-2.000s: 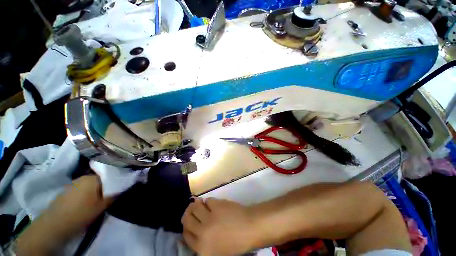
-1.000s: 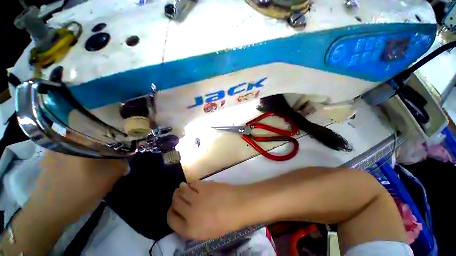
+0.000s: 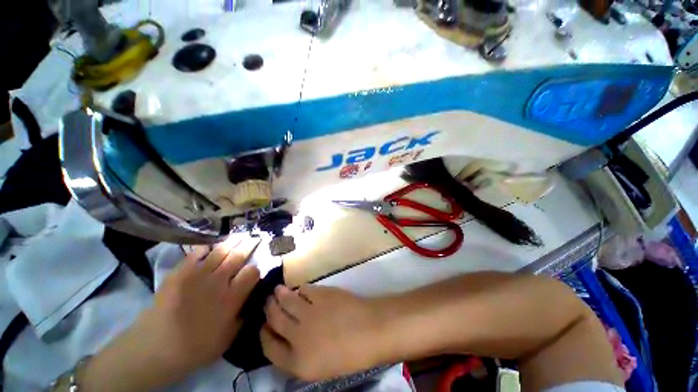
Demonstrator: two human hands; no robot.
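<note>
The black fabric lies between my hands, in front of the presser foot and needle area, which is bright with glare. My left hand lies flat with fingers spread and fingertips at the presser foot, over the fabric. My right hand is curled at the right edge of the black fabric, pinching it near the table's front edge; the fingertips partly hide the grip. Light grey-white fabric spreads left of the machine and under my left wrist. The white sewing machine head has a teal stripe and "JACK" lettering.
Red-handled scissors lie on the machine bed, beside a black tufted strip. A curved metal guard is at the head's left end. A grey tray and blue basket stand at right.
My left hand has come from behind the guard to the front of the presser foot, fingers now spread. Less black fabric shows. My right hand stays at the fabric's edge. The camera view has shifted.
</note>
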